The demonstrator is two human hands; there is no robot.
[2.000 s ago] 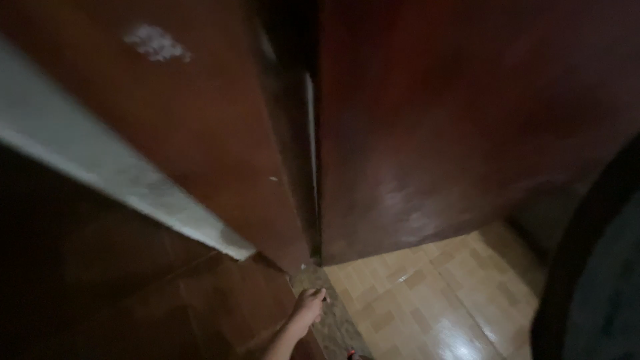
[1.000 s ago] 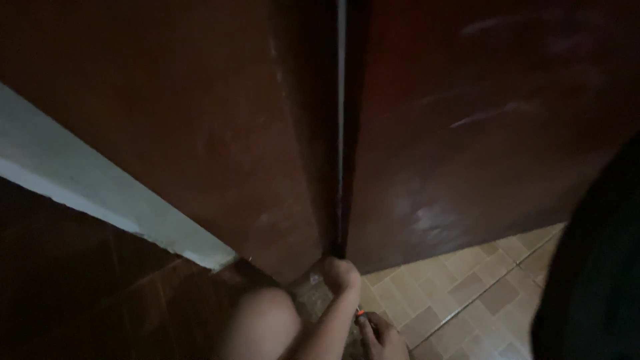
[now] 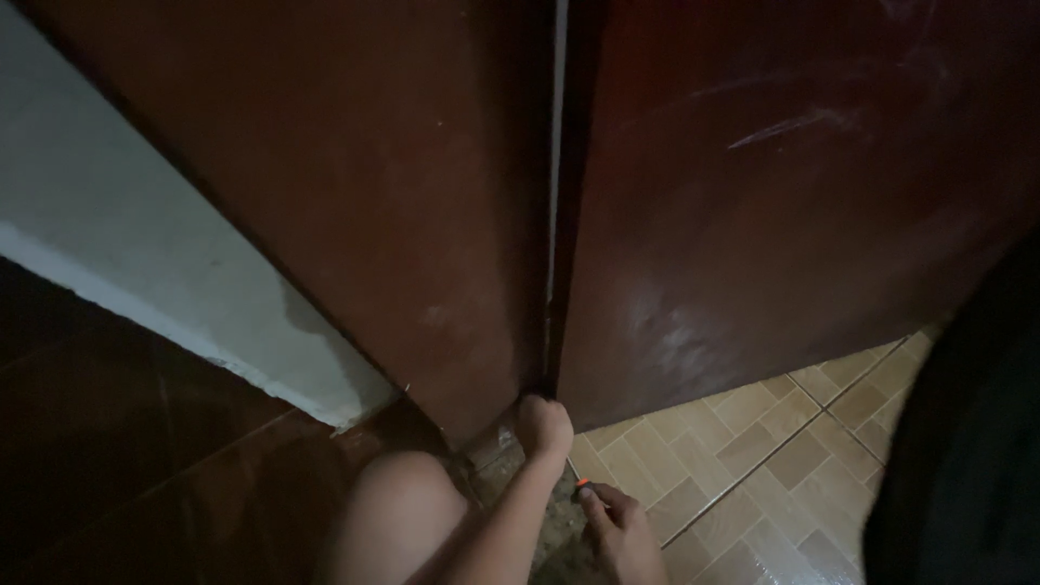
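Note:
My left hand (image 3: 544, 424) is at the bottom of the dark gap between a brown wooden door frame (image 3: 349, 203) and a reddish-brown door (image 3: 731, 244); its fingers are curled, and what they touch is hidden. Just below and to the right, my right hand (image 3: 621, 524) grips the dark and orange handle of a screwdriver (image 3: 582, 484). The thin metal shaft points up toward my left hand, and its tip cannot be seen.
A pale wall edge (image 3: 203, 268) runs down at the left above dark floor tiles (image 3: 187, 487). Light patterned tiles (image 3: 747, 479) lie below the door. My bare knee (image 3: 398, 504) is beside my left forearm. A large dark object (image 3: 967, 455) stands at the right edge.
My right hand with the screwdriver, largely out of view two seconds ago, is now in sight below my left hand. My knee has also come into view. The view has shifted closer to the gap.

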